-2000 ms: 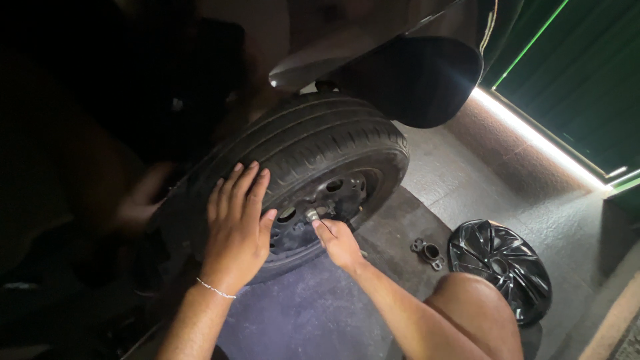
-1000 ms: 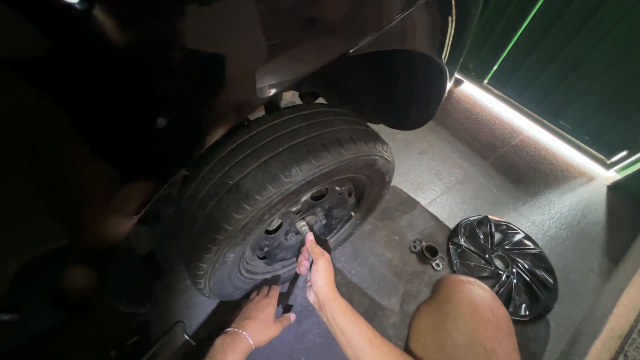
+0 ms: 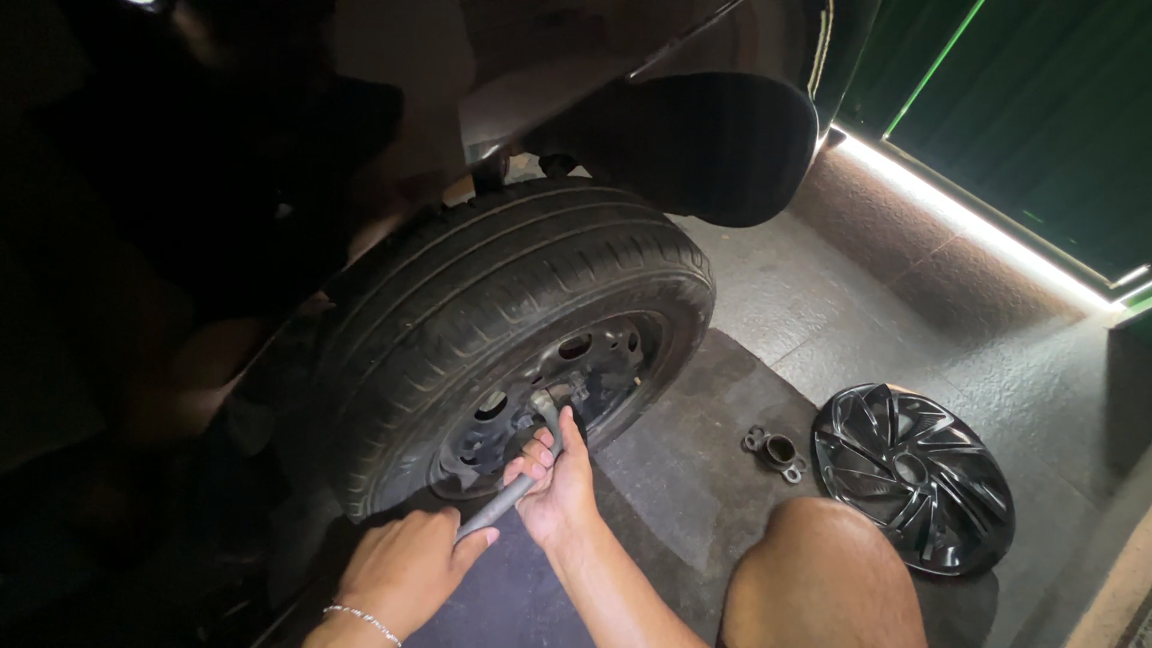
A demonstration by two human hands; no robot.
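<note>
A car tire (image 3: 540,270) on a dark steel wheel rim (image 3: 468,432) stands under the fender, its face toward me. My right hand (image 3: 558,481) grips a grey metal lug wrench (image 3: 499,506) near its bent head, which meets the rim by the hub. My left hand (image 3: 409,562), with a bracelet at the wrist, is closed round the wrench's lower end. Whether the wrench head sits on a bolt is not clear.
A black plastic hubcap (image 3: 909,477) lies on the floor at the right, beside a small metal part with a round opening (image 3: 776,452). The dark car body (image 3: 558,63) overhangs the wheel. My bent knee (image 3: 823,576) is at lower right.
My left hand was on the tire two seconds ago, then low beside the wheel; now it holds the wrench's end. My right hand has stayed at the wrench near the hub.
</note>
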